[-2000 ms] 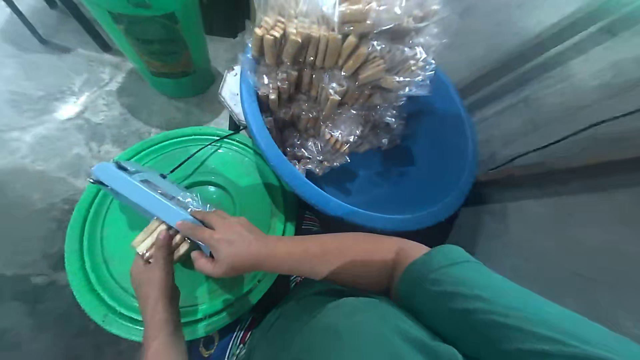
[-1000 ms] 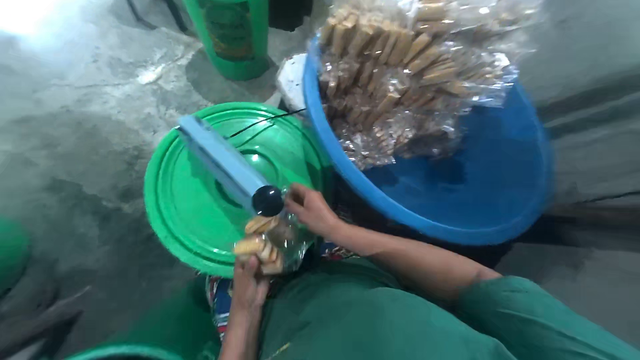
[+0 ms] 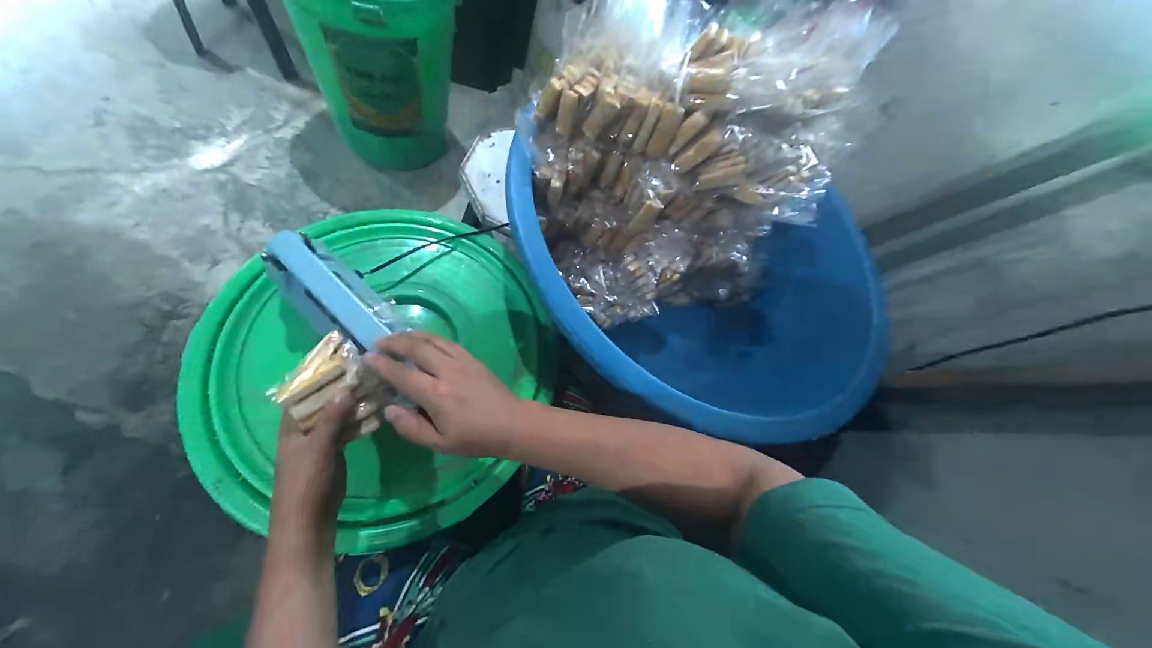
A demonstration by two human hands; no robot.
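Note:
A clear plastic bag of stick-shaped snacks (image 3: 319, 382) is in my left hand (image 3: 315, 441), over the round green plastic lid (image 3: 225, 450). My right hand (image 3: 450, 391) is at the bag's right side, fingers on the near end of a light-blue bar-shaped impulse sealer (image 3: 328, 283). Whether those fingers press the sealer or pinch the plastic, I cannot tell. The sealer lies slantwise on the lid, a thin black cord running from it. To the right, many filled bags of sticks (image 3: 630, 126) are heaped in a large blue plastic tub (image 3: 810, 360).
A green plastic bucket (image 3: 387, 81) with a label stands on the concrete floor behind the lid. A white object (image 3: 490, 175) sits between bucket and tub. Dark thin legs (image 3: 270, 40) show at top left. A black cable (image 3: 1035, 337) runs along the wall at right.
One second ago the bag was beside the sealer's near end, with the sealer's round dark end uncovered. Now bag and right hand are up against the sealer, that end covered. The view has shifted.

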